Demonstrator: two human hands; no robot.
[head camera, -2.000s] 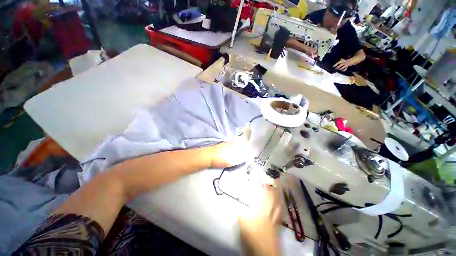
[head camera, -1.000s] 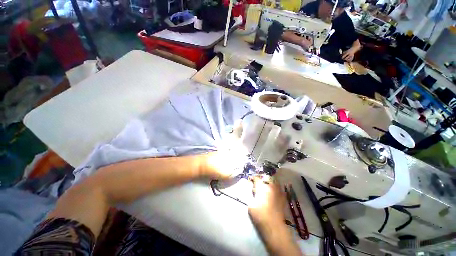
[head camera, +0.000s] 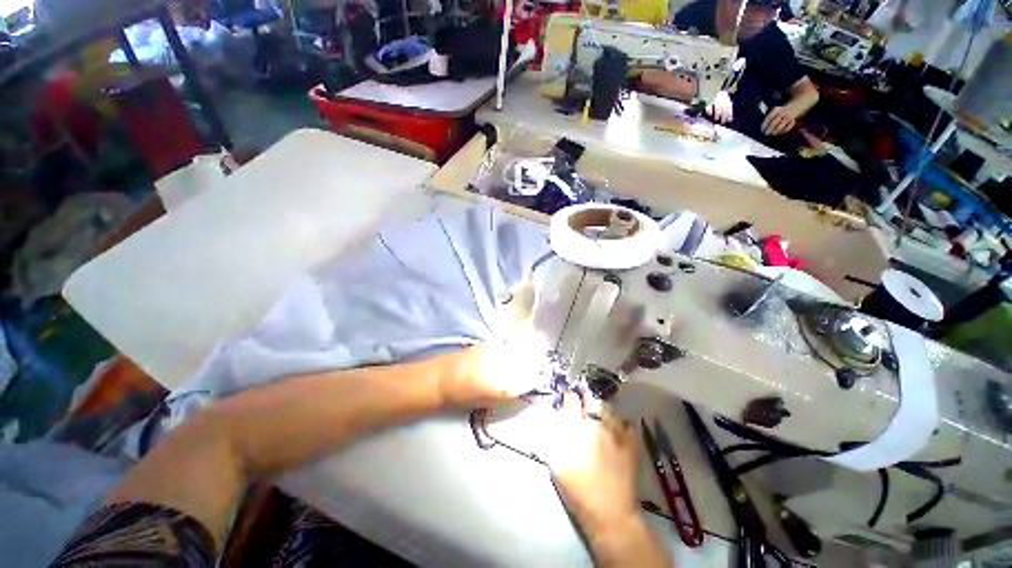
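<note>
The pale blue-grey garment piece lies in folds on the white table, running from the left to the needle area. My left hand rests on the cloth beside the needle, its fingers washed out by the lamp glare. My right hand is in front of the presser foot, fingers bent close to it; glare hides whether it pinches the cloth edge. The cream sewing machine head stands at the right, with a white tape roll on it.
Red-handled snips and black scissors lie right of my right hand. The parts tray is behind the machine. An extension board is at the left, a red crate beyond. Another person sits at a machine behind.
Both hands remain near the needle. My right hand is closer to the presser foot than two seconds ago, and my left arm lies slightly lower. The view has shifted a little.
</note>
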